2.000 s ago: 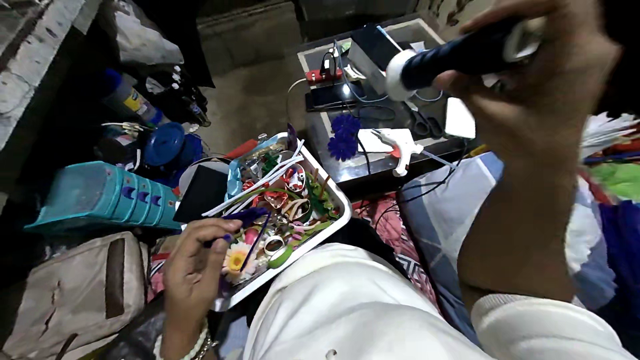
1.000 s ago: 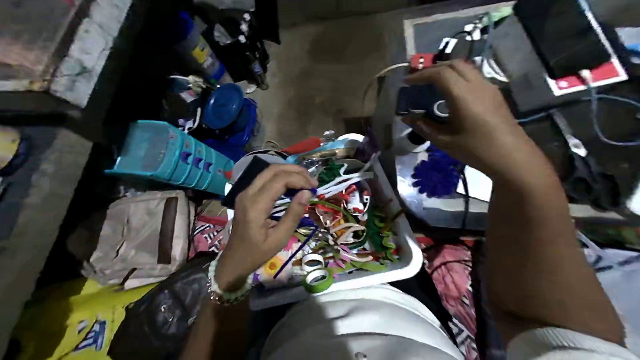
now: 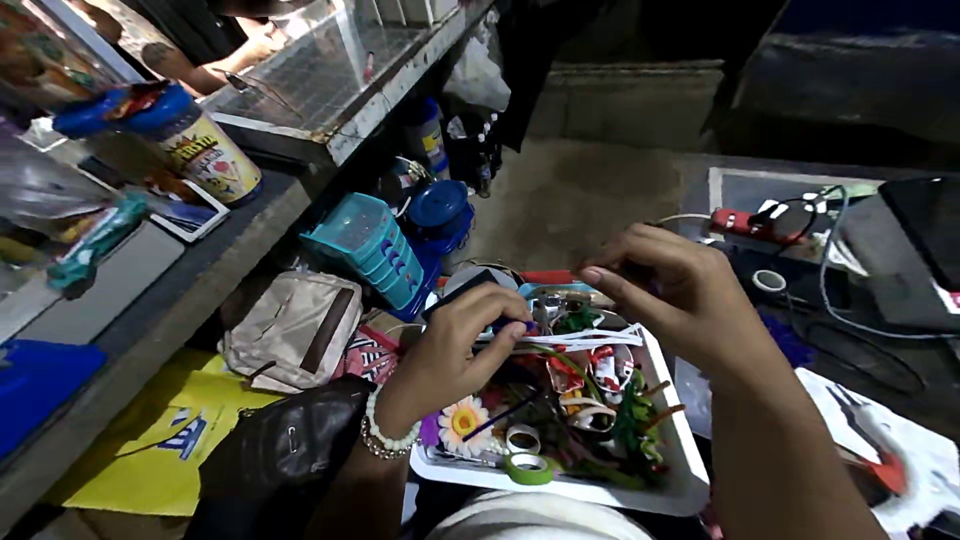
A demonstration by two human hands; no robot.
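My left hand (image 3: 461, 337) is over the left side of a white plastic tray (image 3: 686, 457), pinching a small dark purple piece between thumb and fingers. My right hand (image 3: 667, 289) hovers over the tray's far right side, fingers bent and thumb near the fingertips; whether it holds anything is unclear. Inside the tray lie white strips (image 3: 585, 341), an artificial daisy-like flower (image 3: 465, 425), a green tape roll (image 3: 529, 469), a white roll (image 3: 523, 439), green fuzzy pieces (image 3: 634, 424) and a thin dark purple stem (image 3: 501, 416). A purple fuzzy bunch (image 3: 786, 341) lies right of my right hand.
At right are a red power strip (image 3: 757, 225), cables, a white ring-shaped roll (image 3: 769, 281) and a glue gun (image 3: 877, 442). A teal drawer box (image 3: 371, 244), beige bag (image 3: 292, 330) and black bag (image 3: 292, 435) stand left. Another person's arm (image 3: 180, 67) shows beyond a glass-topped counter (image 3: 300, 82).
My right hand, which held up a dark cylindrical thing two seconds ago, was over the right-hand surface one second ago. It is now above the tray without that thing. The view has swung left.
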